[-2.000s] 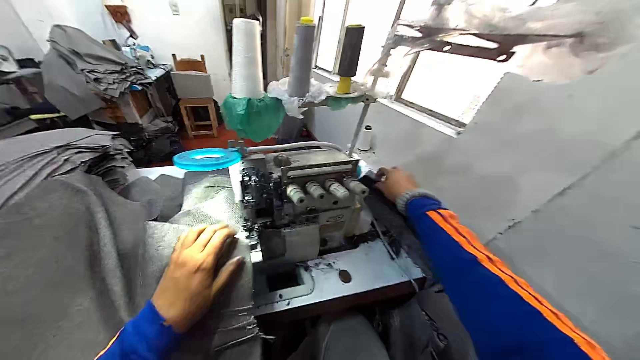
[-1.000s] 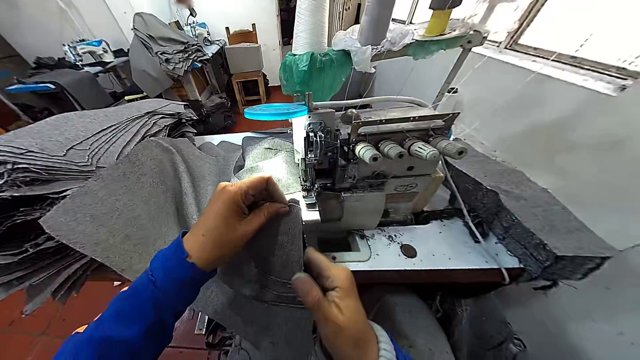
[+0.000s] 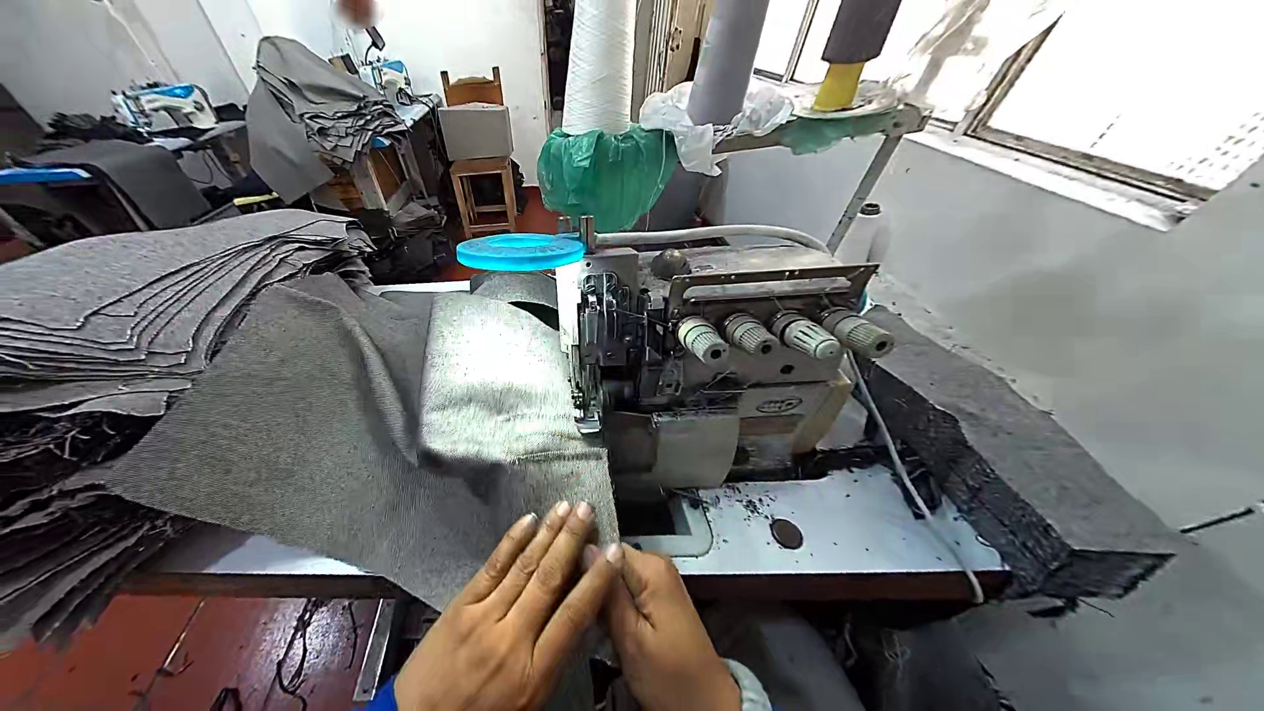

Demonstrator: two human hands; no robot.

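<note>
A grey fabric piece (image 3: 326, 425) lies across the table, its right edge at the presser foot (image 3: 589, 423) of an overlock sewing machine (image 3: 750, 365). My left hand (image 3: 523, 602) rests flat on the fabric just in front of the machine, fingers together. Beside it, my right hand (image 3: 662, 627) pinches the fabric's near edge between thumb and fingers; the fingertips are partly hidden behind my left hand. Light shines on the cloth left of the needle area. A translucent blue ring (image 3: 520, 253) is at the machine's upper left.
Stacked grey fabric pieces (image 3: 128, 296) lie at the left. More dark-edged grey fabric (image 3: 997, 444) is piled right of the machine. Thread cones (image 3: 599, 69) stand behind on a rack. A white cable (image 3: 899, 459) crosses the table (image 3: 829, 523); a wooden chair (image 3: 484, 188) stands farther back.
My right hand has come from the machine's right side to the fabric in front. My left hand, bent over the fabric near the presser foot a second ago, now lies flat closer to me.
</note>
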